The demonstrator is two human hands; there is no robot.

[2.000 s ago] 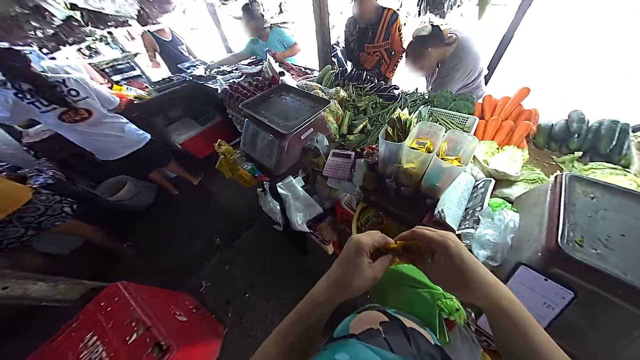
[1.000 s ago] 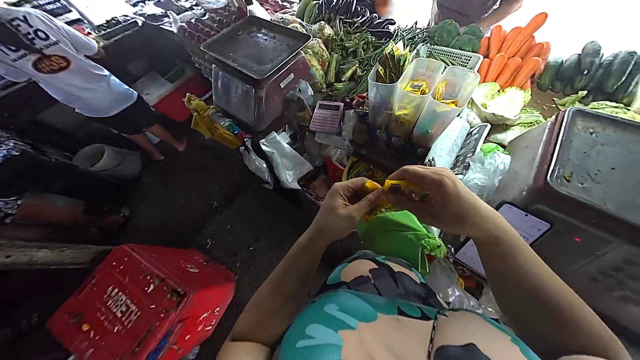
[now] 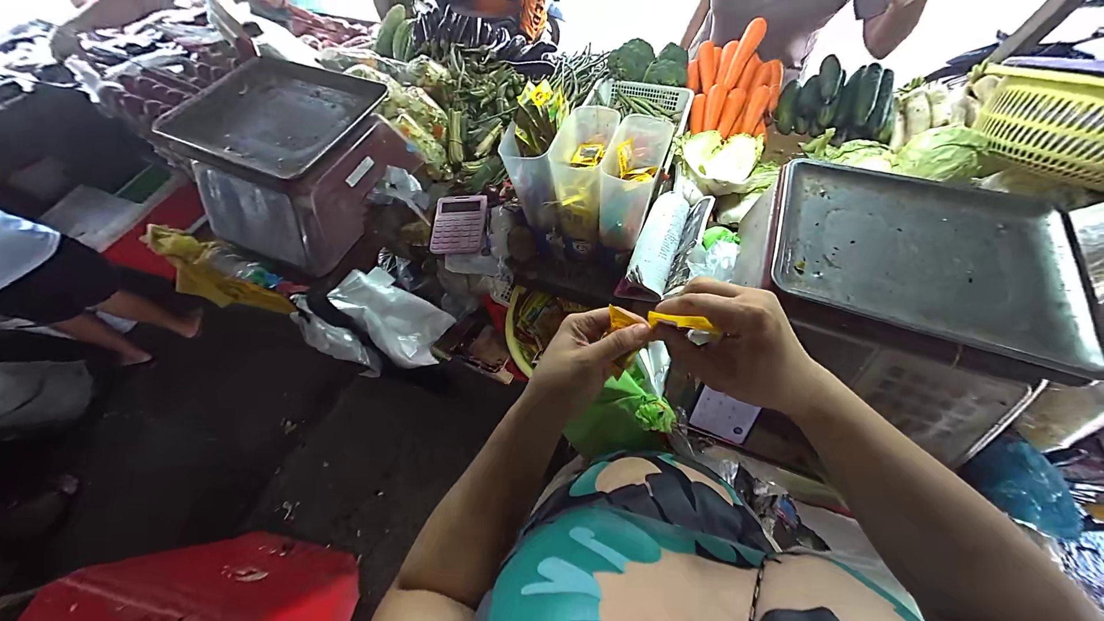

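Observation:
Between thumb and fingers, my left hand (image 3: 591, 349) grips a small yellow sachet (image 3: 623, 321). My right hand (image 3: 733, 341) pinches another yellow sachet piece (image 3: 683, 322) close beside it; whether the two are joined I cannot tell. Below my hands lies a green plastic bag (image 3: 617, 414). Beyond them stand clear plastic containers (image 3: 636, 203) with yellow packets inside. A round yellow-rimmed basket (image 3: 516, 332) of packets is left of my left hand. A phone (image 3: 724, 416) lies below my right hand, partly hidden.
Metal-topped scales stand left (image 3: 272, 112) and right (image 3: 931, 259). A pink calculator (image 3: 459, 224) lies by the containers. Carrots (image 3: 733, 82), cucumbers (image 3: 832, 99) and cabbage (image 3: 940, 153) are at the back. A red crate (image 3: 207, 582) sits lower left; a person's legs (image 3: 112, 319) are at the left.
The view has shifted toward the stall's right side, bringing in a yellow basket there. Both hands stay close together at the yellow sachets.

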